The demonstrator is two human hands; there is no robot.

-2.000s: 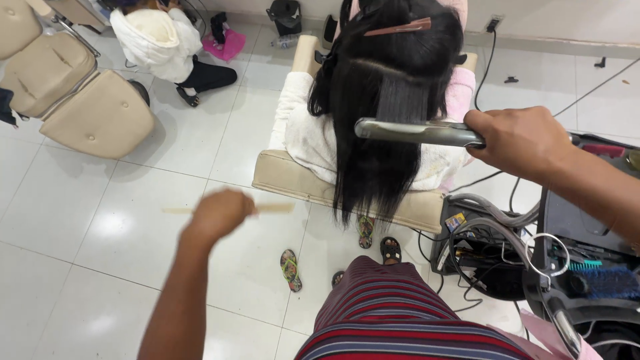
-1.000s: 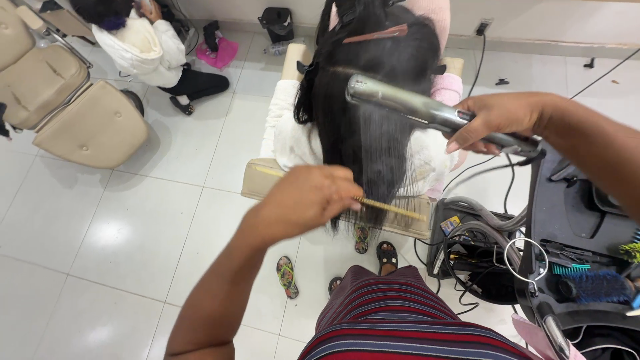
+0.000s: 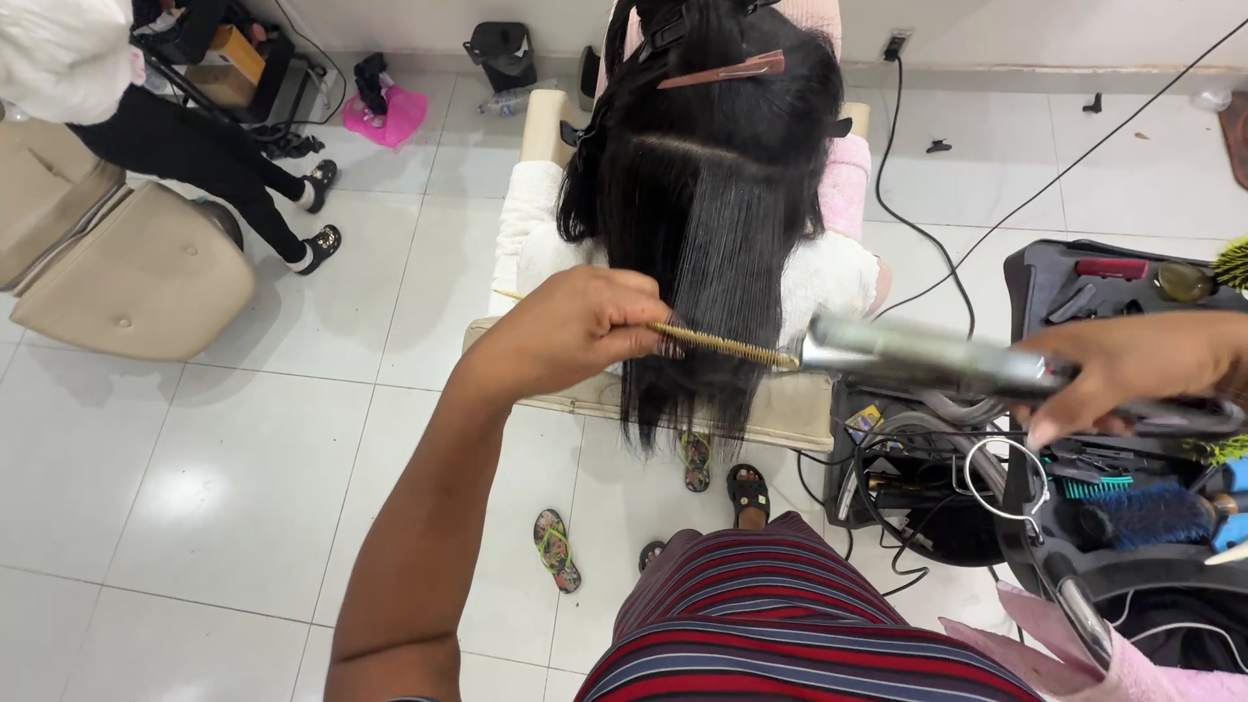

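A seated person's long black hair (image 3: 726, 244) hangs straight over a white towel and the chair's back. My left hand (image 3: 585, 327) grips a tan fine-toothed comb (image 3: 726, 343), whose teeth lie across the lower lengths of hair. To the right, my right hand (image 3: 1102, 375) holds a silver hair straightener (image 3: 916, 356), blurred, with its tip close to the comb's end. Whether its plates are closed cannot be told. A brownish-pink sectioning clip (image 3: 726, 70) pins the upper hair, and a dark clip (image 3: 573, 135) sits at the left side of the head.
A black salon trolley (image 3: 1019, 283) with a blue round brush (image 3: 1150, 515) and combs stands at the right, near cables and a power cord (image 3: 941, 239). A beige salon chair (image 3: 136, 273) and another person (image 3: 185, 146) are at the left. A flip-flop (image 3: 556, 551) lies on the tiles.
The straightener has moved off the upper hair to the right, and the comb now lies across the hair lengths. The other person at the left, low down earlier, is now upright.
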